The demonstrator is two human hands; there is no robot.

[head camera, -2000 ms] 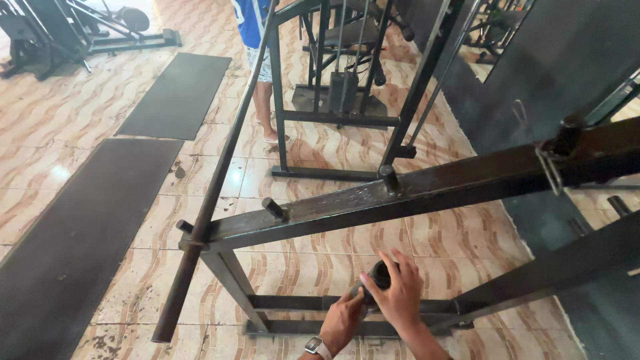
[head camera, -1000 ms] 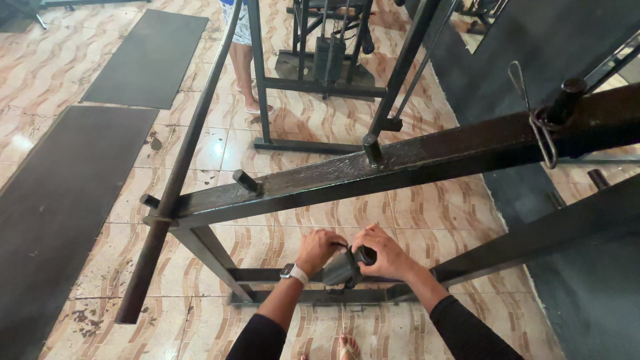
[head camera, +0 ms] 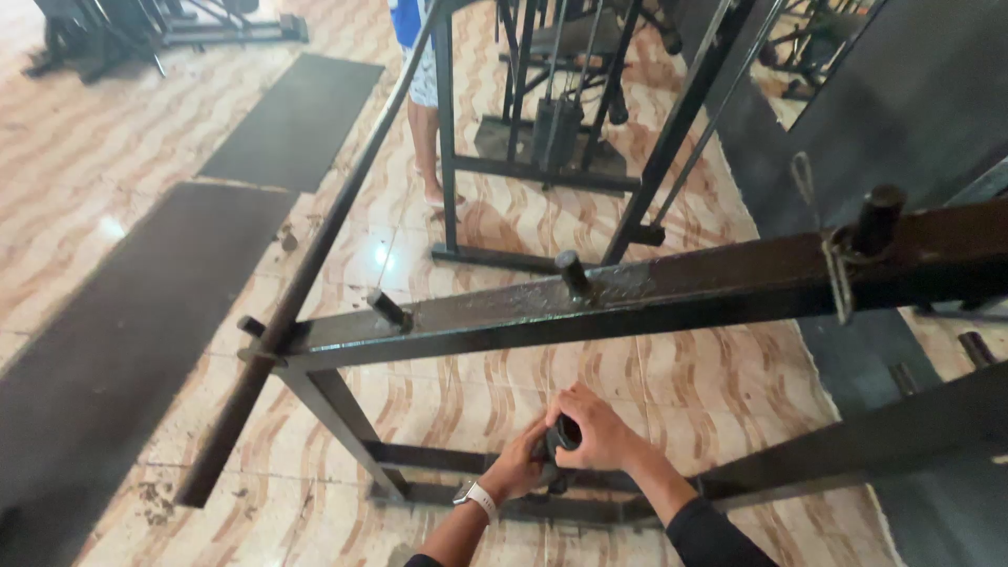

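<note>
Between my two hands is a small black round object with a dark opening (head camera: 567, 431), its exact kind not clear. My left hand (head camera: 516, 465), with a watch on a light band (head camera: 475, 498) at the wrist, grips its left side. Curled around its top and right side are the fingers of my right hand (head camera: 594, 428). Both hands are beyond the near side of a dark metal rack's sloping beam (head camera: 504, 323) in the picture, below it. The lower bars (head camera: 441, 457) of the rack pass behind my hands.
A long metal bar (head camera: 315, 252) rests across the rack's left end. Short pegs (head camera: 572, 274) stand on the beam, and a wire loop (head camera: 836, 276) hangs at one. A person's legs (head camera: 425, 146) are near a cable machine (head camera: 543, 169). Dark mats (head camera: 150, 315) lie on the tiled floor.
My right hand has moved from the side of the black object to over its top, and the object's round opening now faces the view. My left hand stays on it.
</note>
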